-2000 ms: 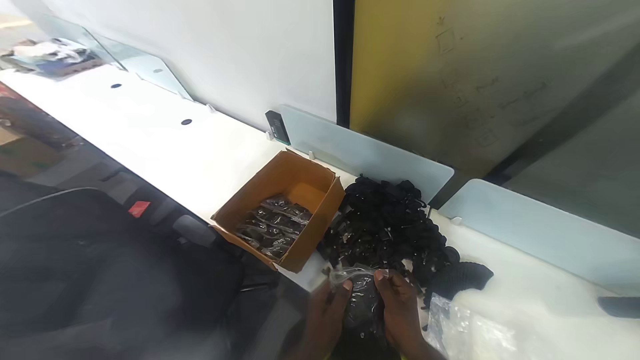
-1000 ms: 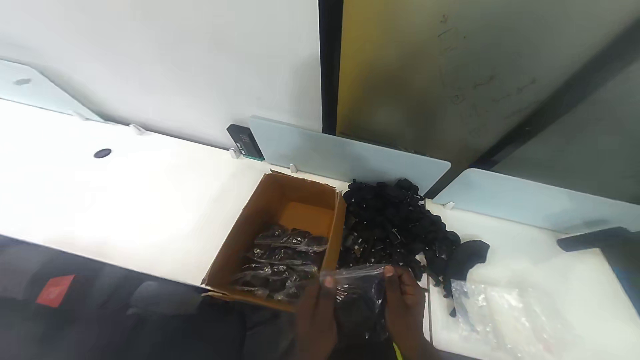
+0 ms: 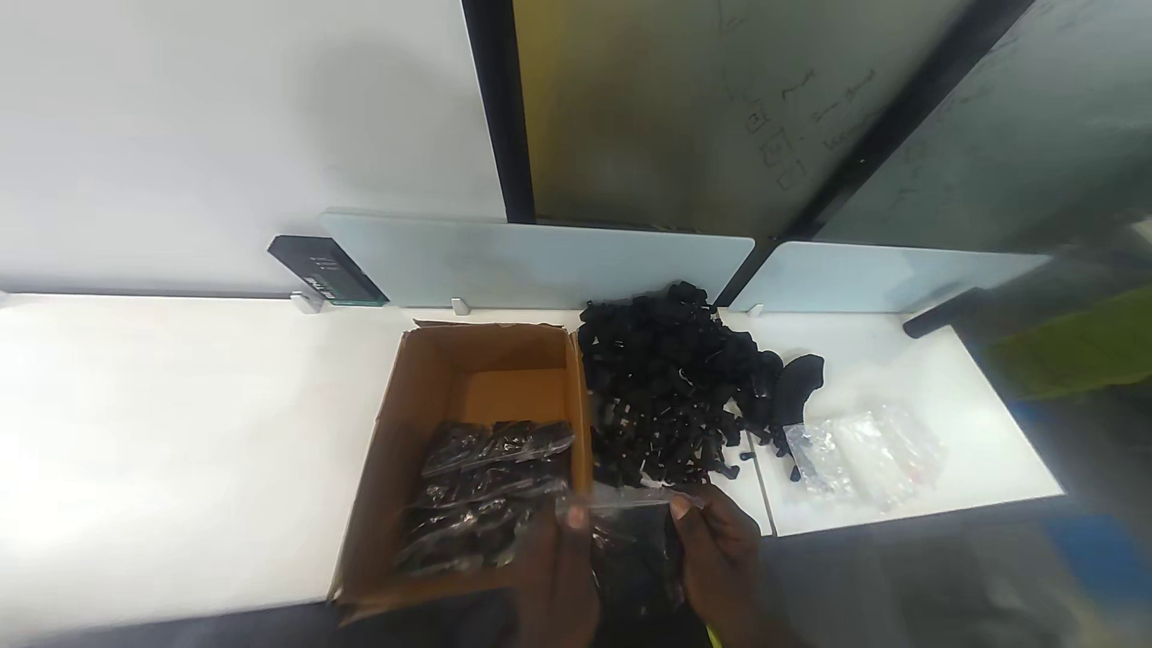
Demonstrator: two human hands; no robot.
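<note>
A clear plastic zip bag with black contents hangs between my two hands near the bottom of the view. My left hand pinches its top edge on the left, partly blurred, in front of the box's right side. My right hand grips the top edge on the right, thumb over the strip. To the left stands an open cardboard box with several filled clear bags of black items inside. Just beyond my hands lies a heap of small black parts, too jumbled to name.
Loose clear plastic bags lie on the white table, right of the heap. Low frosted divider panels line the back edge. A black card-like item leans at the left divider; a dark cylindrical object is at the right.
The view has swung, bringing more of the table's right end into sight. Both hands keep hold of the bag's top edge throughout.
</note>
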